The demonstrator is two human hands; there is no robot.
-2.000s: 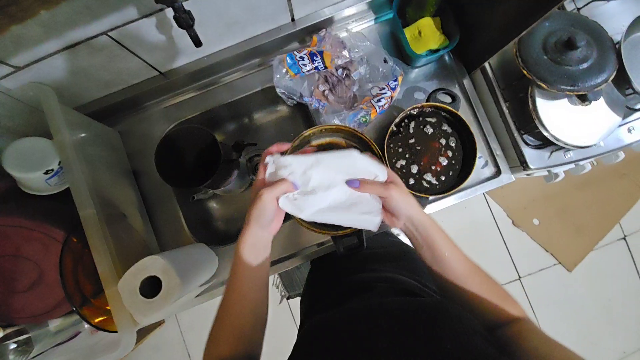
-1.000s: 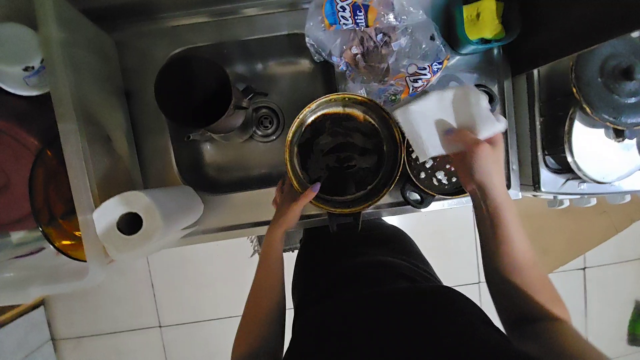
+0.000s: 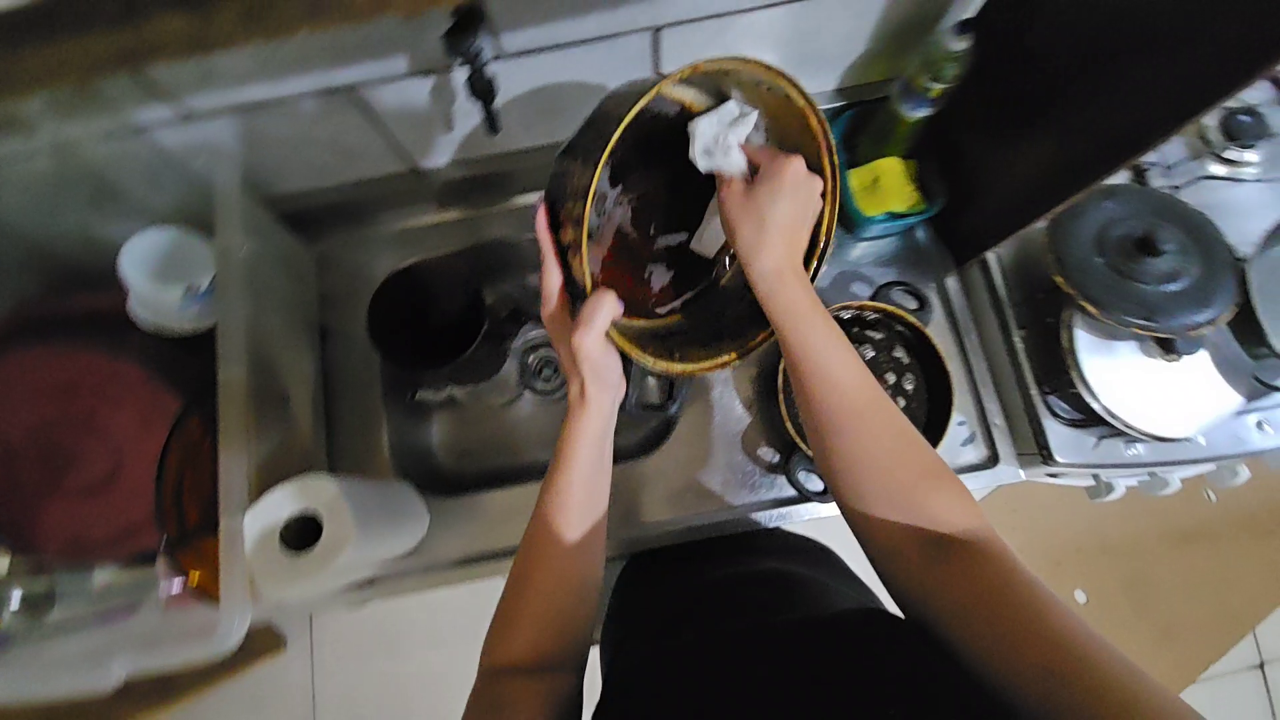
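A dark cooking pot (image 3: 650,230) with a worn golden rim is held up and tilted above the steel counter. My left hand (image 3: 585,330) grips its lower left side, thumb over the rim. Inside the pot, my right hand (image 3: 775,205) pinches a crumpled white paper towel (image 3: 722,138) against or close to the inner wall; exact contact is unclear. Glossy wet-looking patches show on the pot's dark inside. Under my right forearm, a second dark pan (image 3: 900,365) with pale flecks in it stands on the counter, partly hidden.
A steel sink (image 3: 470,440) holds a dark pot (image 3: 425,310). Left of it stand a paper towel roll (image 3: 375,515) and a clear plastic dish bin (image 3: 235,420). A teal holder (image 3: 880,222) with a yellow sponge (image 3: 887,187) is behind; the stove (image 3: 1020,370) is right, a faucet (image 3: 475,65) above.
The pot has been raised and tilted by my left hand. My right hand, beside the pot one second ago with the white paper towel, is now inside it, and the towel looks more crumpled.
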